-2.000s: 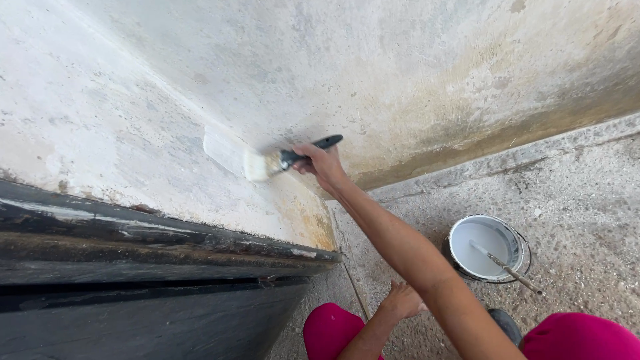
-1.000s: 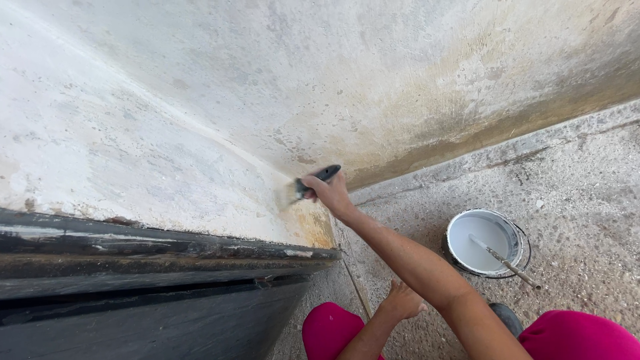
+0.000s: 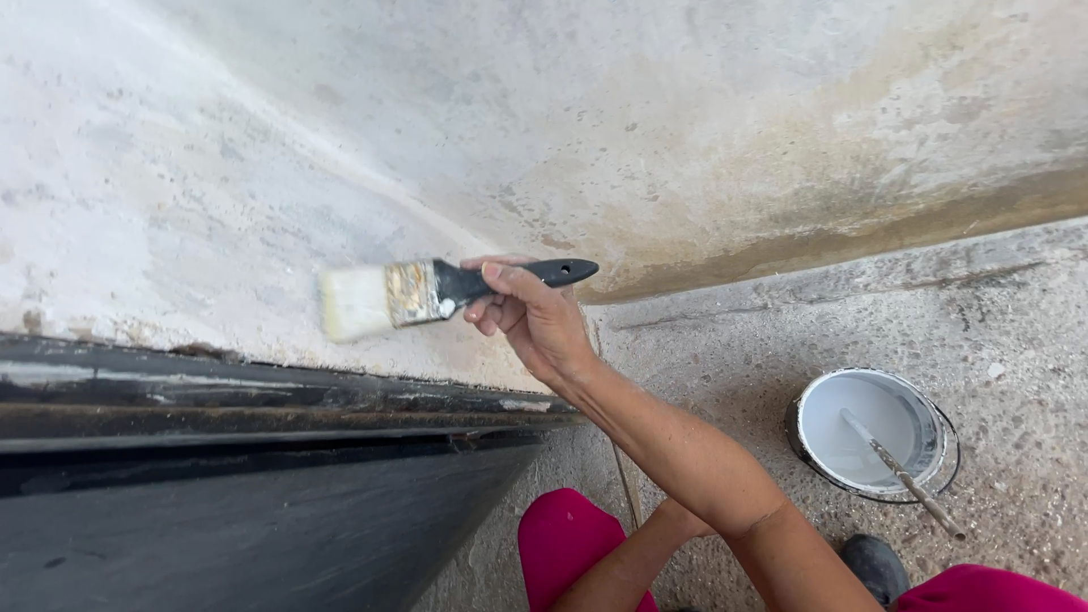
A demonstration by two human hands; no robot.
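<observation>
A flat paintbrush (image 3: 361,299) with pale, paint-coated bristles and a black handle is gripped in my right hand (image 3: 531,310). Its bristles are over the whitish wall (image 3: 212,229) left of the corner, above a dark ledge; whether they touch the wall is unclear. My left hand (image 3: 690,517) is low down behind my right forearm, mostly hidden, so its fingers do not show. On the floor to the right stands a paint bucket (image 3: 799,438) holding whitish paint, with a paint-marked stick (image 3: 914,489) leaning in it and out over the rim.
The dark ledge (image 3: 255,391) runs along the left wall's lower edge, over a dark panel (image 3: 238,527). The adjoining wall (image 3: 765,127) has a brown stained band at its foot. Rough speckled floor (image 3: 722,374) surrounds the bucket. My dark shoe (image 3: 875,565) is just below the bucket.
My right hand has kept hold of the brush. Its bristles have moved left from beside the wall corner, where they were a second ago. The bucket and stick have stayed put.
</observation>
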